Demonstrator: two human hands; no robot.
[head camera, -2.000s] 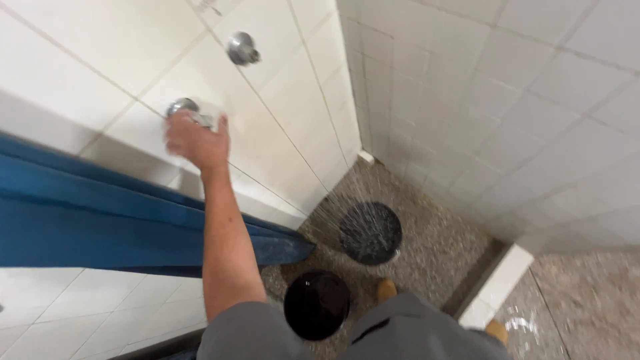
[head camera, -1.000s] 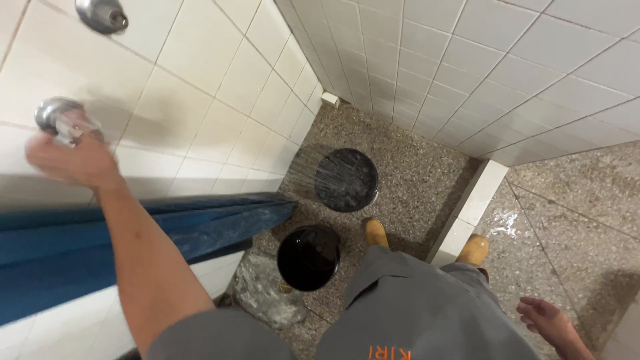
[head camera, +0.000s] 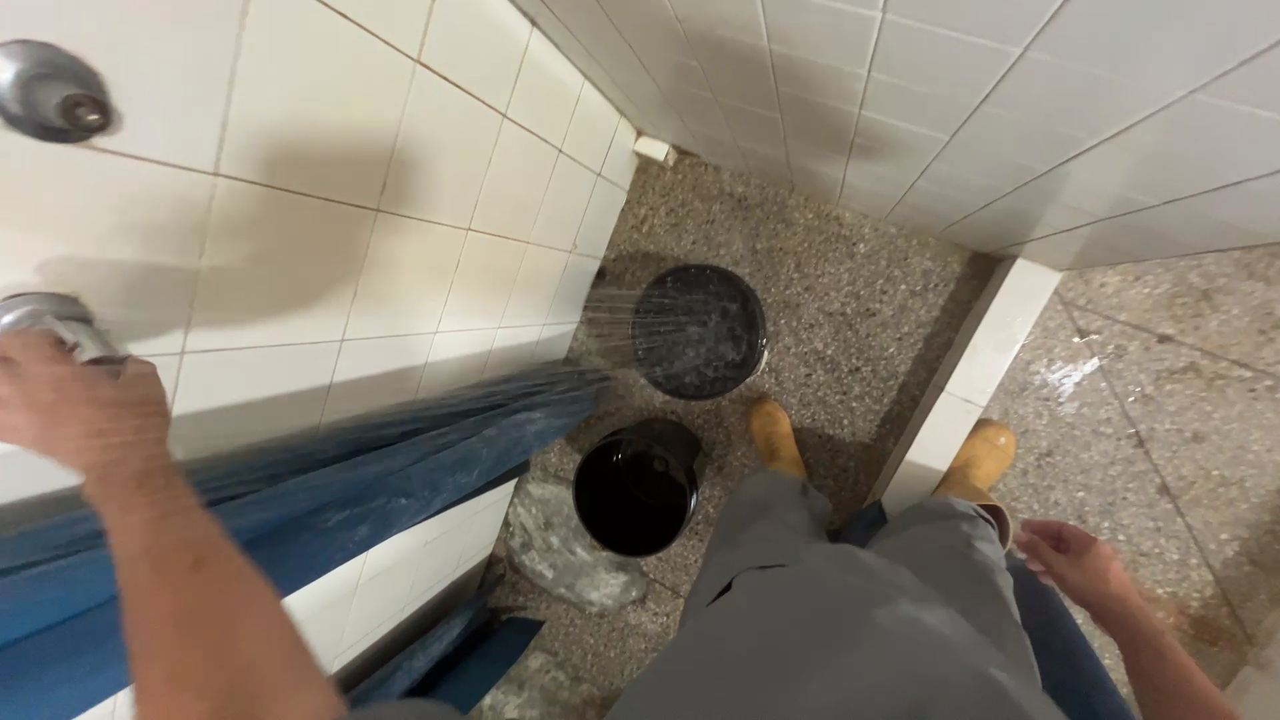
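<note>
At the left edge my left hand is closed around a chrome shower valve handle on the tiled wall. Above it sticks out a second chrome wall fitting with no handle on it. Streams of water fall into a round black bucket, whose water surface is churned. A second black bucket stands nearer to me, dark inside. My right hand hangs at the lower right beside my leg, fingers partly curled, holding nothing that I can see.
A blue shower curtain hangs at the left, below my left hand's wall. A white tiled curb runs between my tan boots. A wet grey-white patch lies beside the nearer bucket. A small white block sits in the corner.
My left hand stays at the valve handle. My right hand, at the lower right one second ago, is now closer to my leg. Water runs into the farther bucket throughout.
</note>
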